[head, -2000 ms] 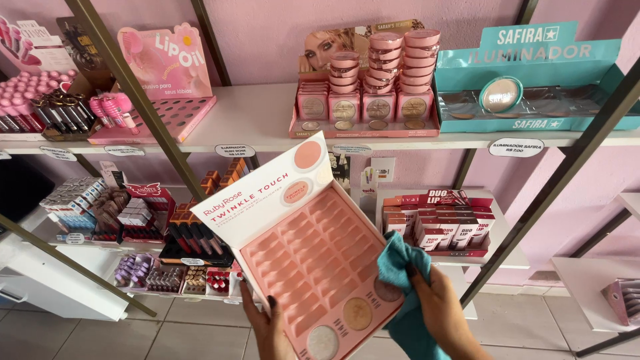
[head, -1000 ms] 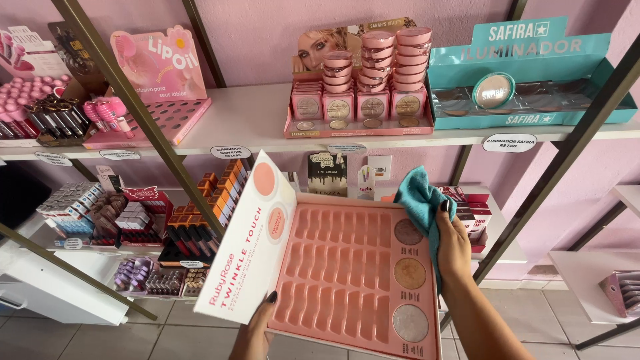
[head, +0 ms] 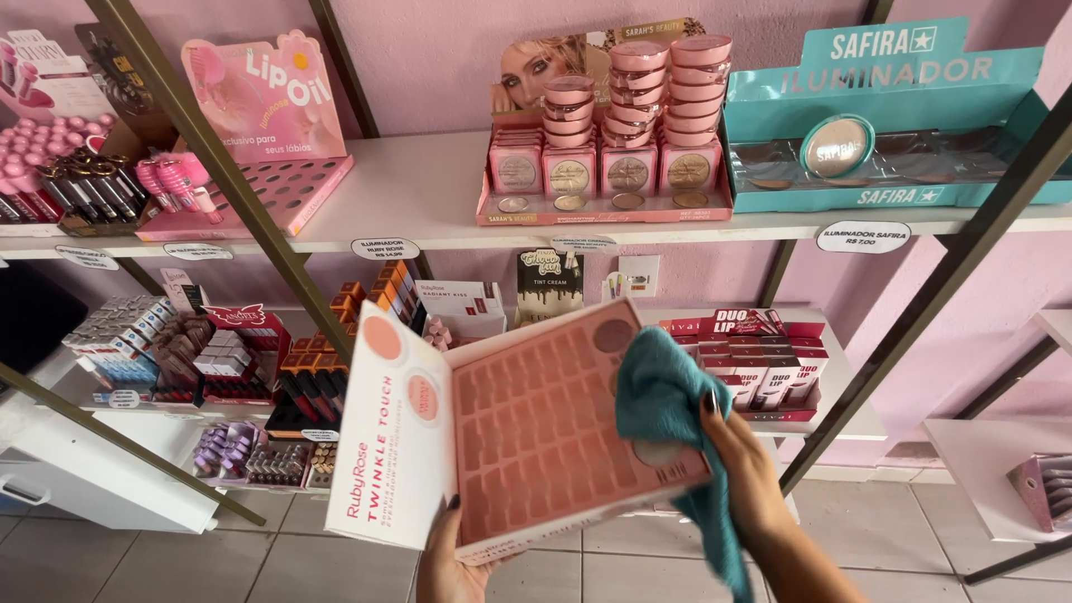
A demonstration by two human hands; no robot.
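A Ruby Rose cosmetics display box [head: 536, 427], pink inside with rows of vacant moulded slots, is held tilted above the floor. Its white lid panel [head: 389, 427] stands up on the left side. My left hand [head: 456, 548] grips the lower left corner, thumb on the front edge. In my right hand [head: 745, 469] is a teal cloth [head: 662, 389], pressed on the box's right strip, where round tester pans sit. The cloth covers the middle pan; a dark pan [head: 614, 337] shows above it and a pale one [head: 657, 452] below. Part of the cloth hangs down.
A white shelf [head: 410, 180] behind holds a pink lip oil display [head: 268, 126], a display of stacked compacts [head: 603, 167] and a teal highlighter display [head: 888, 142]. Lower shelves carry lip products, including a red carton display [head: 762, 368]. Dark metal posts [head: 938, 293] slant across both sides.
The display box has turned and tilted in my left hand. My right hand and the cloth have moved from the box's upper right corner down over the middle pan, which showed a second ago.
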